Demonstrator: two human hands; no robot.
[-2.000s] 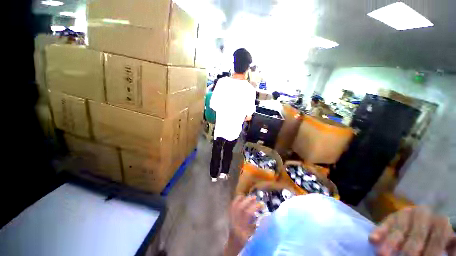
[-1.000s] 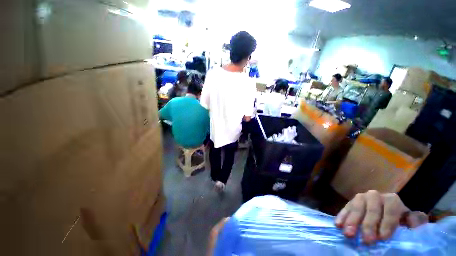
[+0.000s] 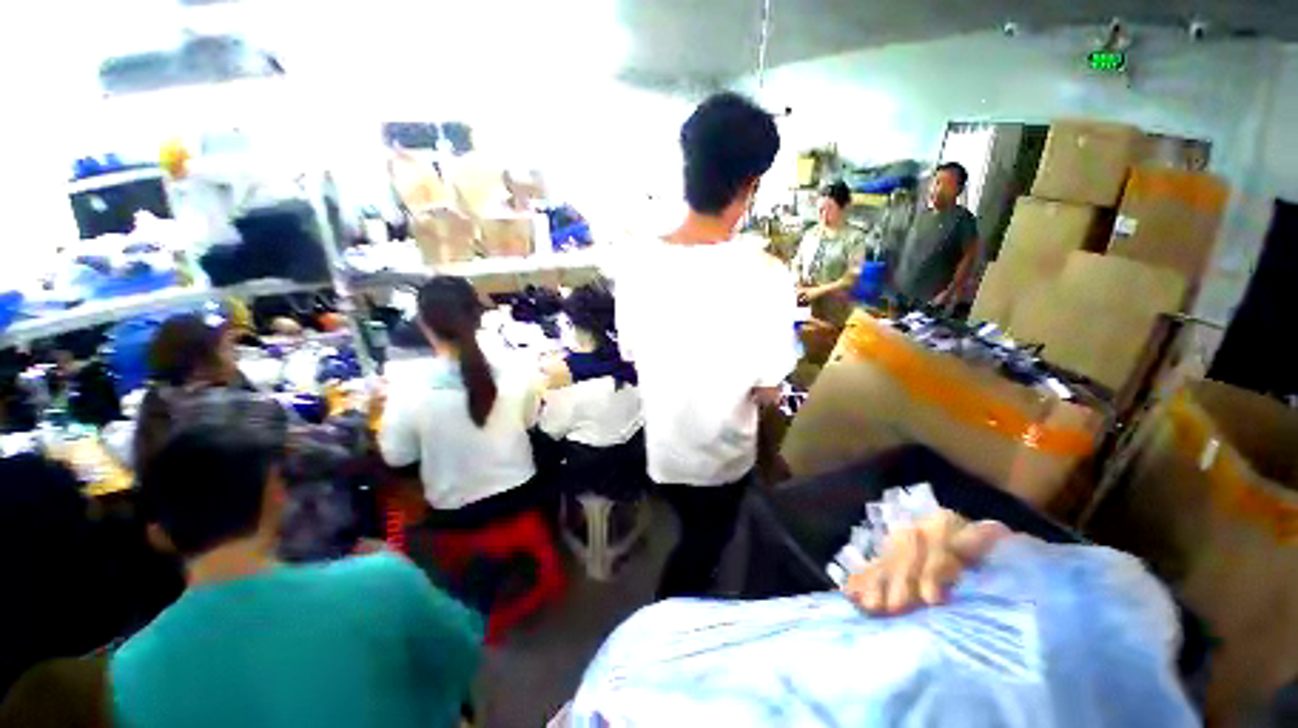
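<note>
A large light-blue bottle [image 3: 854, 661], wrapped in crinkled clear plastic, lies across the bottom of the view close to me and is cut off by the lower edge. My right hand [image 3: 918, 562] rests on its upper side with the fingers bent over the plastic, holding it. My left hand is not clearly in view; the bottle and the picture's edge hide that side.
A person in white [image 3: 712, 356] stands just ahead. A person in teal [image 3: 299, 640] sits near left; others sit at cluttered benches. A black bin [image 3: 797, 519] with pale parts is beyond the bottle. Open cartons [image 3: 925, 413] stand right; a red stool [image 3: 498, 569] stands left-centre.
The view has moved forward past the stacked cartons, and the seated people and the black bin are nearer. My right hand now shows farther left. The left fingertips have gone from view.
</note>
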